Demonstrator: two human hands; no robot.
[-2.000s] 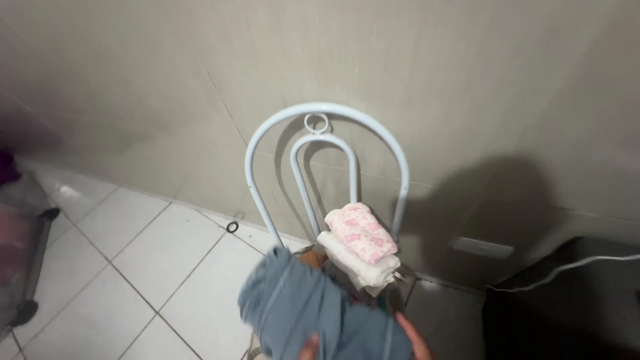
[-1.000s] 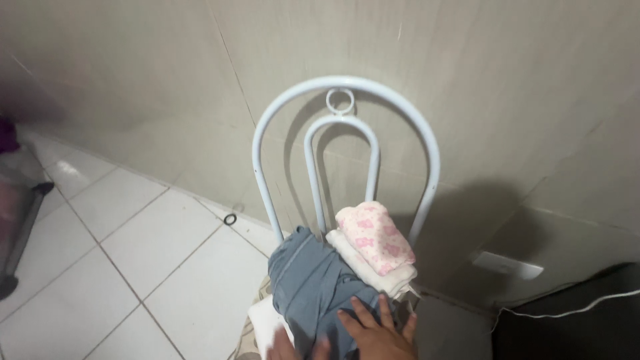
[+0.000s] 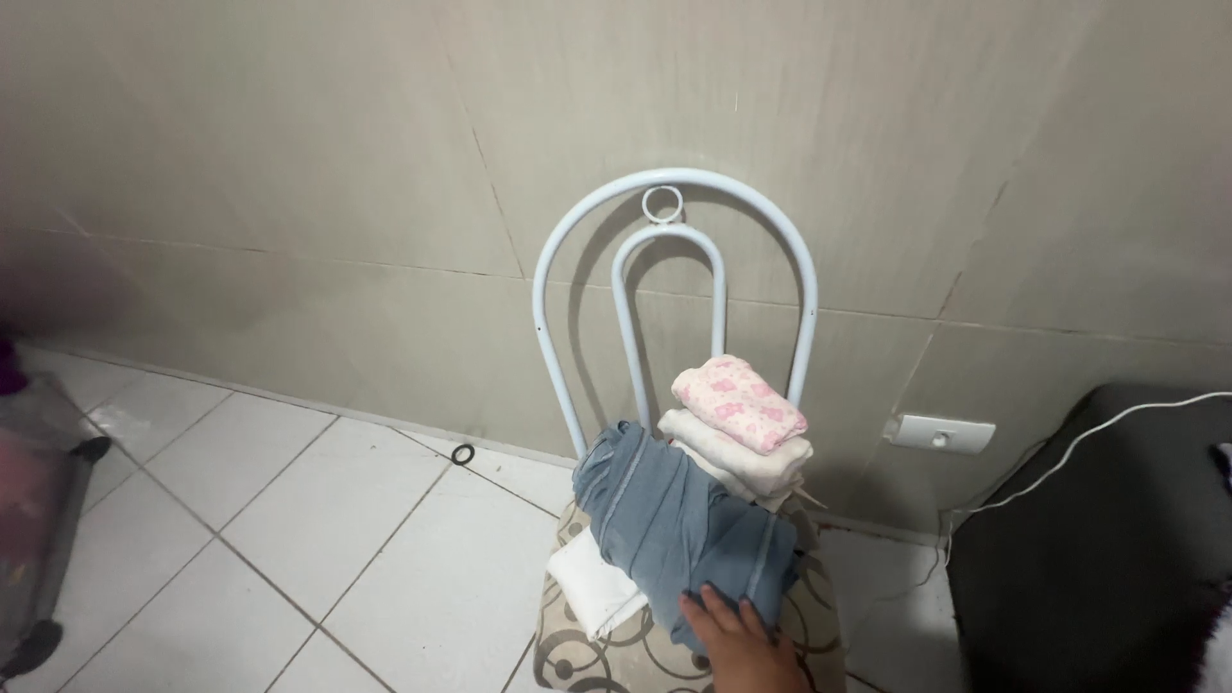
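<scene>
My right hand rests with fingers apart on the lower end of a bundled blue-grey cloth. That bundle lies across the patterned seat of a chair with a white metal tube backrest. A folded white cloth sticks out from under the bundle on its left side. Behind it, to the right, a rolled pink-and-white printed cloth sits on top of folded white cloths. My left hand is out of the frame.
A tiled wall stands behind the chair, with a white wall socket at right. A dark padded piece of furniture with a white cable is at the right. A black ring lies on the floor; a wheeled item stands left.
The blue-grey bundle, in my hands above the seat two seconds ago, now lies on it. My left hand has gone out of view; my right hand stays on the bundle.
</scene>
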